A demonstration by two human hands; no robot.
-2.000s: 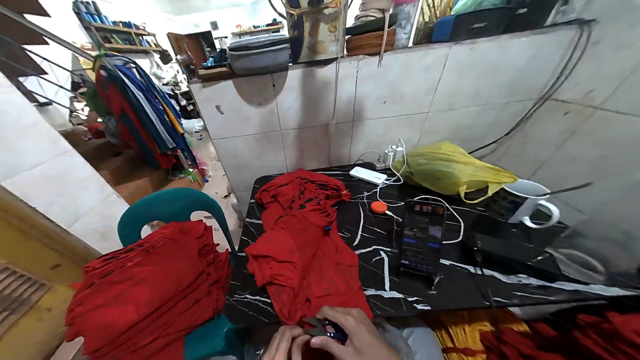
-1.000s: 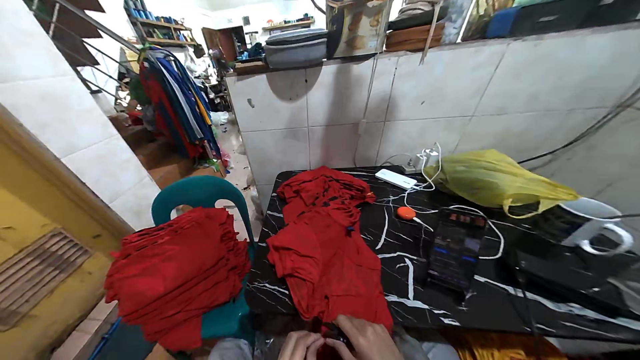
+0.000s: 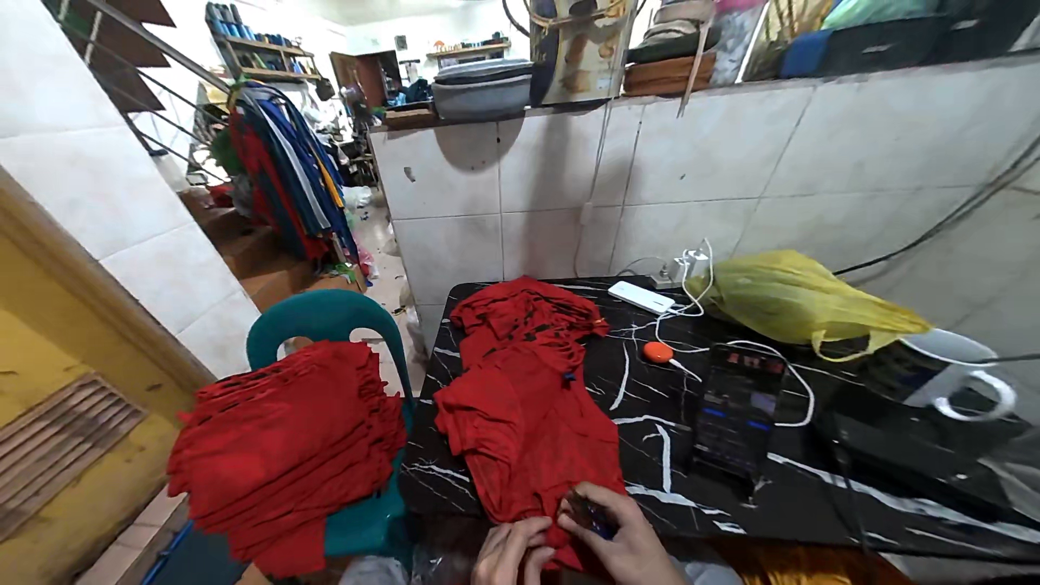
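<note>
A red fabric garment [image 3: 540, 422] lies along the black marble-patterned table, its lower end reaching the near edge. My left hand [image 3: 513, 552] pinches the cloth there with bent fingers. Close beside it, touching the same cloth, my right hand [image 3: 613, 532] holds a small dark tool, perhaps thread snips, partly hidden in its palm. More red cloth [image 3: 528, 313] is bunched at the table's far left corner. To the left, a thick stack of red fabric pieces [image 3: 284, 431] rests on a green plastic chair [image 3: 325, 301].
On the table's right side are a phone on a stand [image 3: 738, 414], an orange round object [image 3: 657, 352], a white power bank [image 3: 642, 297] with cables, a yellow plastic bag [image 3: 800, 301] and a white mug [image 3: 946, 366]. A tiled half wall [image 3: 691, 162] runs behind the table.
Both hands stay at the near end of the red garment. The dark tool shows in my right hand now, as it did two seconds ago. The view has shifted somewhat.
</note>
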